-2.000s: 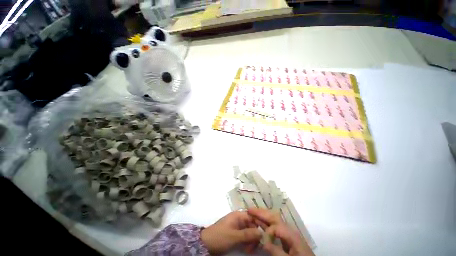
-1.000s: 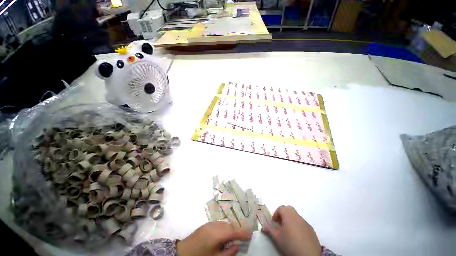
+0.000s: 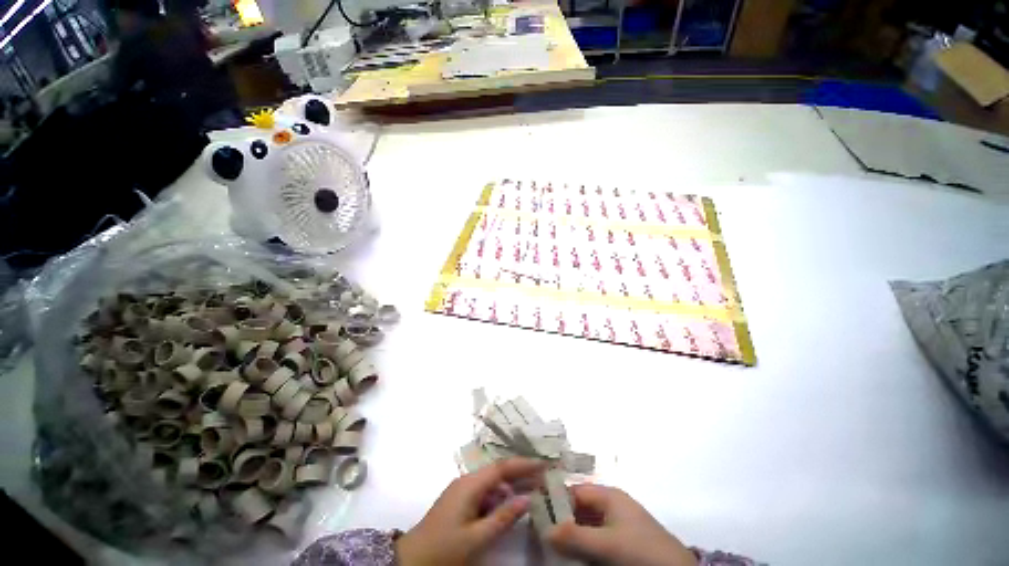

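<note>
My left hand (image 3: 470,517) and my right hand (image 3: 614,528) are close together at the bottom middle. They hold a short, flat grey-beige strip (image 3: 555,500) upright between them, with the fingertips of both at its sides. The left fingertips are partly blurred. A loose pile of flat strips (image 3: 515,426) lies on the white table (image 3: 819,442) just beyond the hands. At the left, a heap of grey-beige rings (image 3: 238,387) lies in an open clear plastic bag (image 3: 66,442). One ring (image 3: 351,473) lies at the heap's right edge.
A pink-white board (image 3: 597,265) with yellow tape lies beyond the strips. A white animal-faced fan (image 3: 299,182) stands behind the bag. A filled grey plastic bag (image 3: 963,343) is at the right edge. Another table (image 3: 476,66) stands at the back.
The view has swung right since the first frame and is nearly steady since the second. The hands have lifted a strip upright between them, and the pile's strips have shifted.
</note>
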